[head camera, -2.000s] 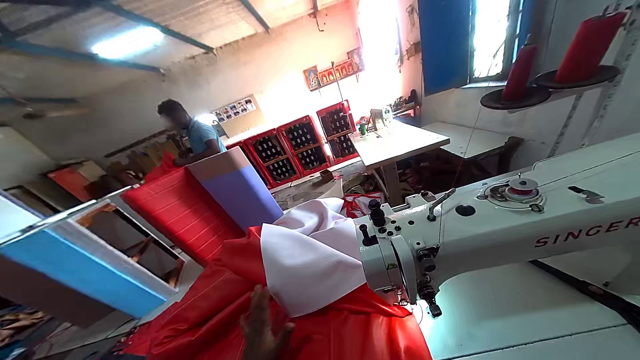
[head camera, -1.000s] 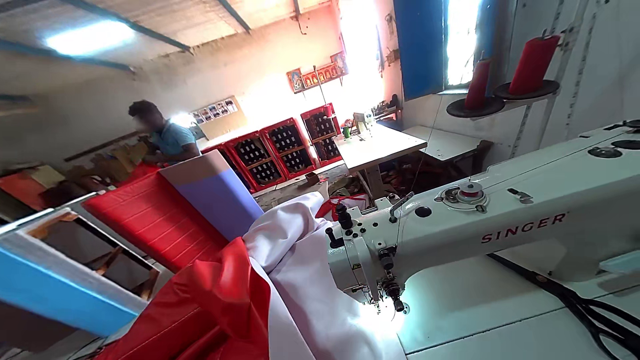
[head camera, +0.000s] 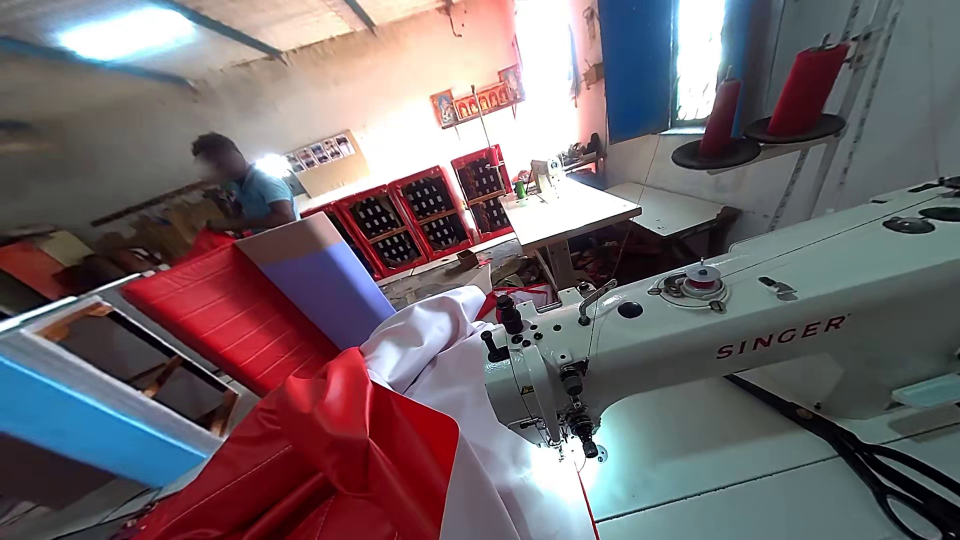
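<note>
Neither my left hand nor my right hand shows in the frame of now. A white Singer sewing machine stands on its pale table, with its lamp lit at the needle. Bunched red upholstery material, with stitched lines, lies at the lower left and folds over itself. Its white underside or a white piece runs beside the red up to the presser foot area. A thin red edge shows just below the needle. Large black scissors lie on the table under the machine's arm.
Two red thread cones stand on a holder at the upper right. At left are a red padded panel and a blue-sided frame. A person stands behind them. Another sewing table is farther back.
The hand seen on the red material two seconds ago is out of view. The material has been folded over, and white now lies at the needle. The view has swung right.
</note>
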